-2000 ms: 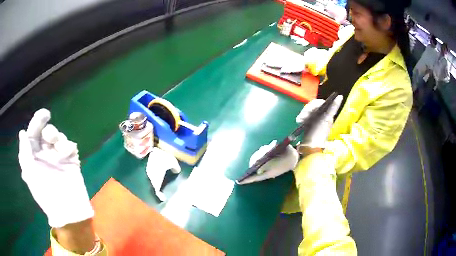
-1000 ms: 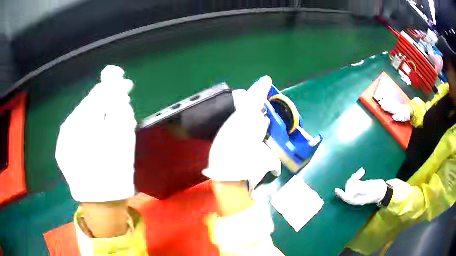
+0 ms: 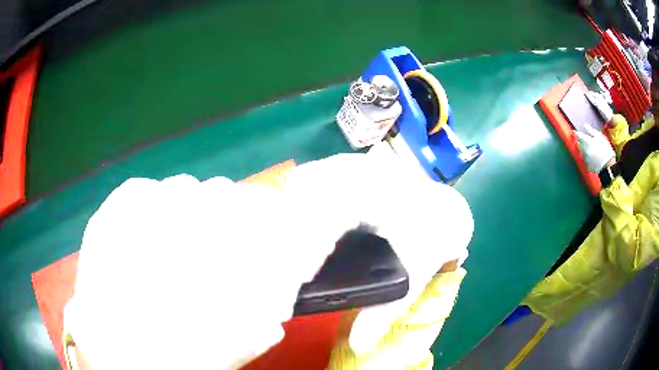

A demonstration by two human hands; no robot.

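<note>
A dark tablet [image 3: 354,271] is held close to the camera above the orange-red foam pad [image 3: 54,289]; one corner and a thin edge with a small slot show. My left hand [image 3: 173,267], in an overexposed white glove, covers the tablet's left part. My right hand [image 3: 412,209], also white-gloved, grips it from behind and at the right. Most of the tablet is hidden by the gloves, and the fingers blur together.
A blue tape dispenser [image 3: 423,115] and a whitish bottle [image 3: 368,115] stand beyond my hands on the green bench [image 3: 498,202]. An orange-red pad [image 3: 18,137] lies far left. At right, a coworker in yellow [image 3: 621,231] handles a tablet [image 3: 580,108] on another pad [image 3: 556,101].
The tablet has come closer and turned, now showing a corner and its near edge. My hands have drawn together around it. The view has shifted, and the coworker's hands are now on their tablet.
</note>
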